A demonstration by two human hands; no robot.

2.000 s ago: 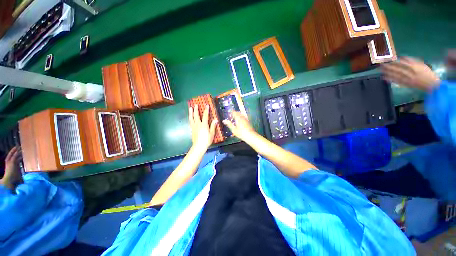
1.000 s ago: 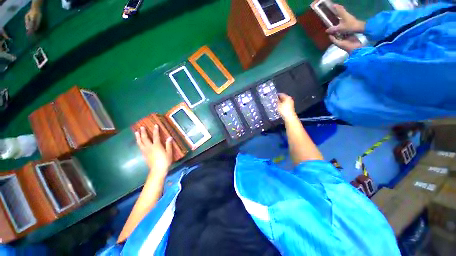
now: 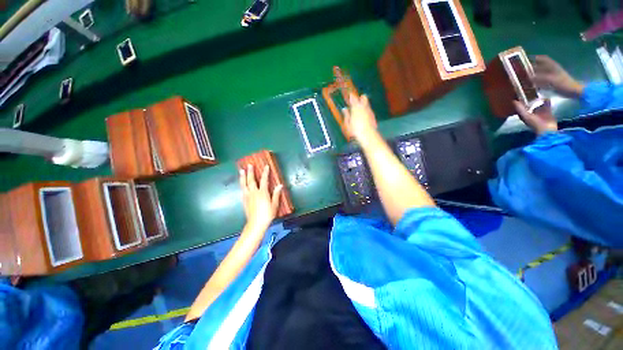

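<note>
My left hand (image 3: pixel 258 200) lies over a small stack of brown frames (image 3: pixel 270 163) near the bench's front edge, fingers on top and thumb at its right side. My right hand (image 3: pixel 360 119) reaches forward and holds an orange-brown frame (image 3: pixel 333 102); a second brown edge shows just behind it, partly hidden by the fingers. A white rectangular frame (image 3: pixel 311 126) lies flat to the left of that hand. A black slotted tray (image 3: pixel 454 158) lies to the right, with speckled units (image 3: pixel 355 179) in its left part; my right forearm hides part of it.
Brown fixture stacks (image 3: pixel 128 145) stand at left, and a tall one (image 3: pixel 408 68) behind the tray. At right, a person's hands (image 3: pixel 545 117) touch a brown stack (image 3: pixel 499 89) with a white-bordered top. A pale arm (image 3: pixel 68 150) reaches in from the left. Small dark parts (image 3: pixel 126 52) lie at the far side.
My right hand has moved from the tray to the loose brown frame. The windowed frame beside the stack is no longer there. My left hand stays on the stack. The view has shifted.
</note>
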